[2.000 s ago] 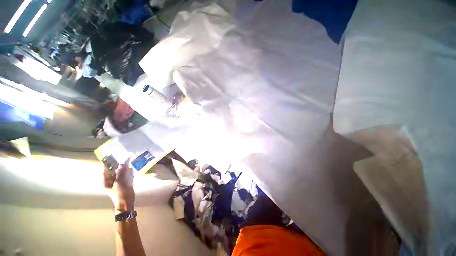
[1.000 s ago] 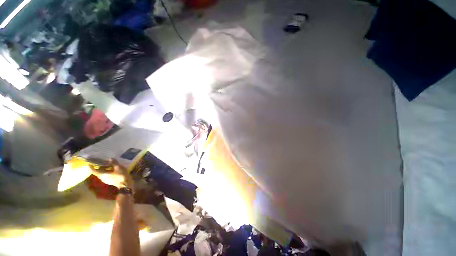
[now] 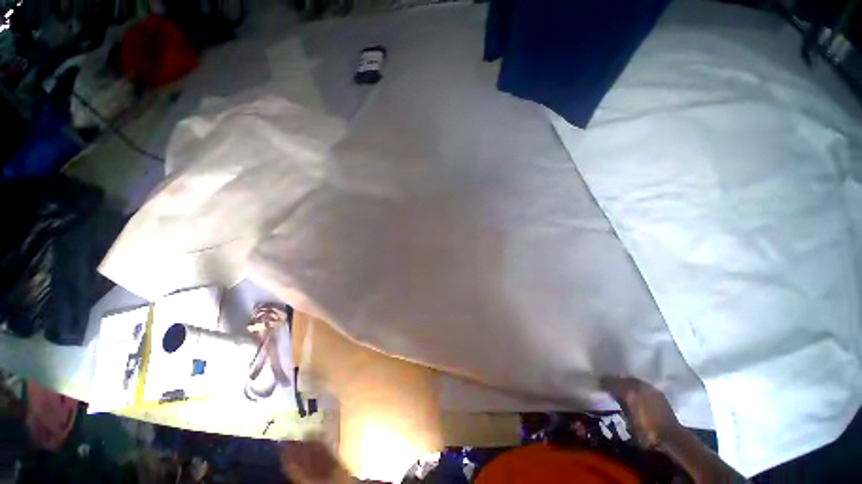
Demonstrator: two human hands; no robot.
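A large pale, wrinkled sheet (image 3: 454, 246) covers the middle of the table, with crumpled thin paper (image 3: 227, 180) at its left end. My right hand (image 3: 643, 408) is at the sheet's near edge, blurred; its grip cannot be told. My left hand (image 3: 317, 463) is low at the bottom edge, blurred and partly cut off, near a tan card piece (image 3: 378, 383) that shows from under the sheet. An open booklet with a yellow edge (image 3: 121, 364) lies at the near left. A white cylinder with a dark end (image 3: 210, 342) lies on it.
White cloth (image 3: 737, 227) lies at the right, with dark blue fabric (image 3: 567, 57) at the far side. A small dark labelled object (image 3: 370, 64) lies beyond the sheet. A looped band (image 3: 269, 354) is beside the booklet. A black plastic bag (image 3: 57, 255) is at the left.
The view has swung left and closer over the table. The booklet my left hand held is now on the table, and that hand is lower. My right hand has come into view at the sheet's edge.
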